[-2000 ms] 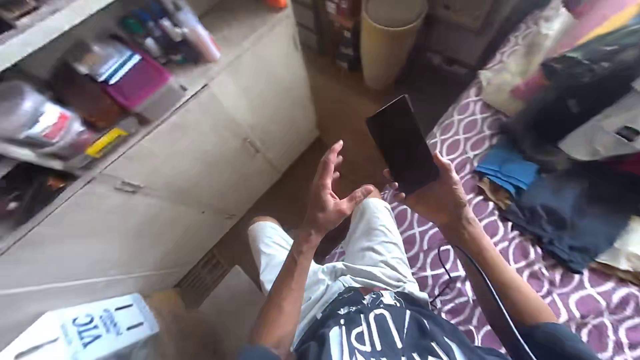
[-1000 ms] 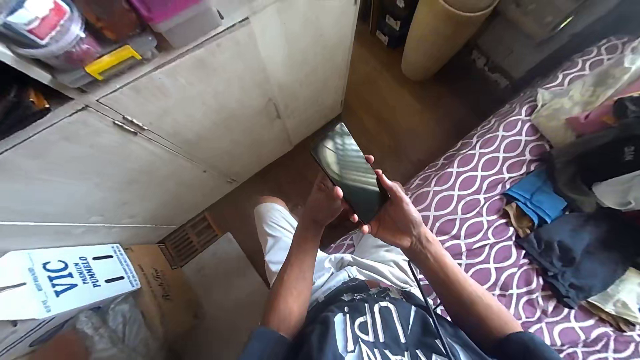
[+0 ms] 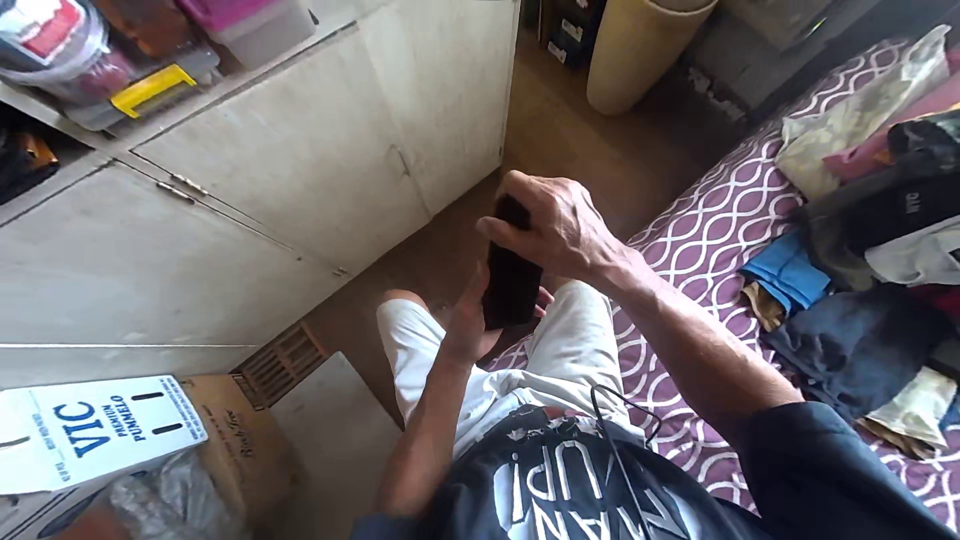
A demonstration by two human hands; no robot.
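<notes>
A dark smartphone (image 3: 514, 289) is held above my knees, its screen black. My left hand (image 3: 478, 311) grips the lower part, with the palm beneath and fingertips showing at the right edge. Over the top end curls my right hand (image 3: 551, 221), its thumb and fingers around the phone's upper part and hiding it. A thin black cable (image 3: 615, 427) runs over my dark printed T-shirt and pale shorts; whether it joins the phone I cannot tell.
Worn white cupboards (image 3: 300, 165) stand on the left below shelved containers. A printed carton (image 3: 97, 427) lies at lower left. On the right, clothes (image 3: 862, 352) cover part of the purple patterned bed (image 3: 697, 225). A tall beige bin (image 3: 637, 60) stands beyond.
Two seconds ago only my right hand held the phone, with my left apart. My left hand has since taken hold of it, and my right has moved from its side to its top end.
</notes>
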